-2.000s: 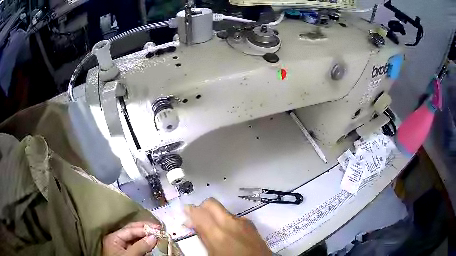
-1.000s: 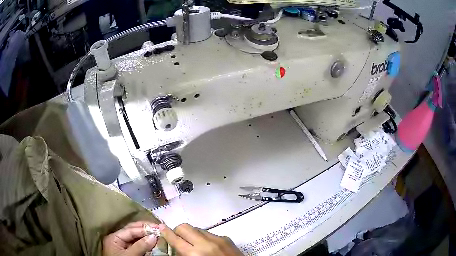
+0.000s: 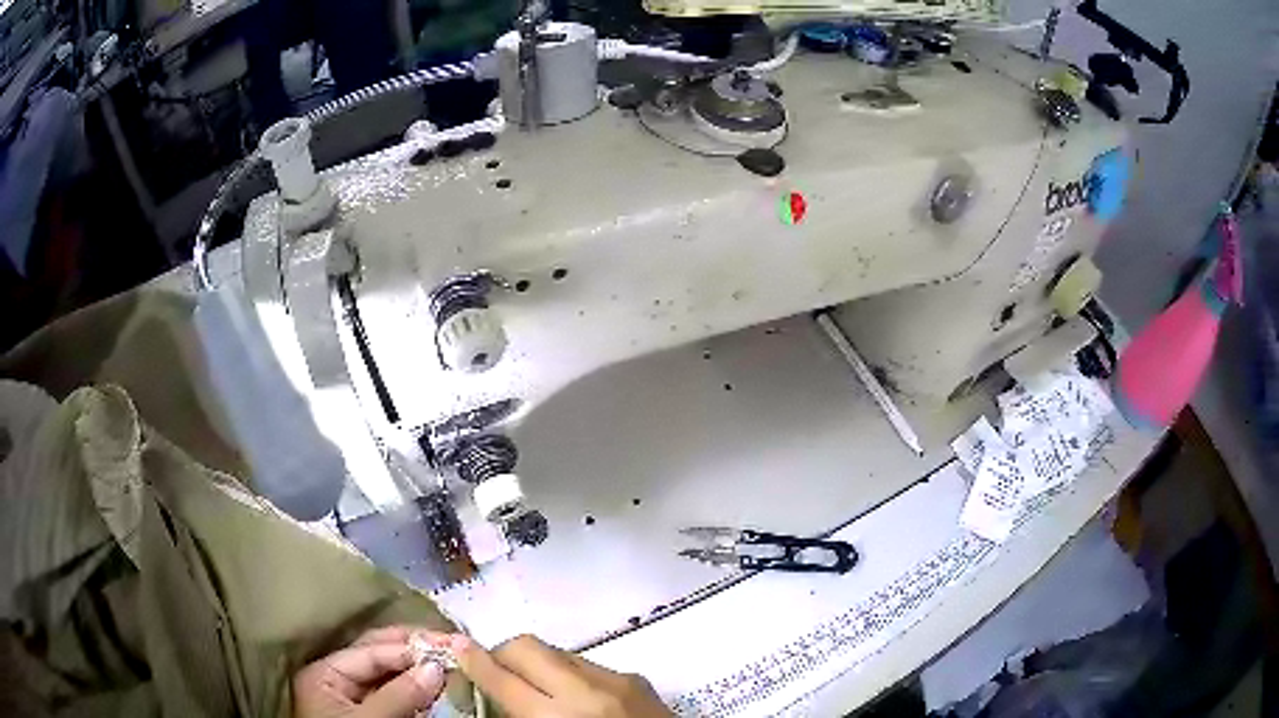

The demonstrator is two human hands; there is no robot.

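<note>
The khaki garment (image 3: 239,561) lies bunched at the left, below and left of the machine head. Its small light beige edge (image 3: 436,649) is between my fingertips at the bottom. My left hand (image 3: 368,673) pinches the edge from the left. My right hand (image 3: 554,682) touches the same edge from the right with its fingertips; it is cut off by the bottom of the picture. My fingers hide part of the edge. The off-white sewing machine (image 3: 673,239) stands behind my hands; its presser foot area (image 3: 449,540) is just above them.
Black-handled thread snips (image 3: 769,550) lie on the bed. A slim white stick (image 3: 870,383) lies by the pillar. Printed white labels (image 3: 1035,452) are piled at the right. A printed scale (image 3: 842,631) runs along the table's front edge. A pink object (image 3: 1171,358) hangs far right.
My right hand was raised and blurred above the bed two seconds ago. It has come down and left to the edge beside my left hand, and stays there. My left hand has barely moved.
</note>
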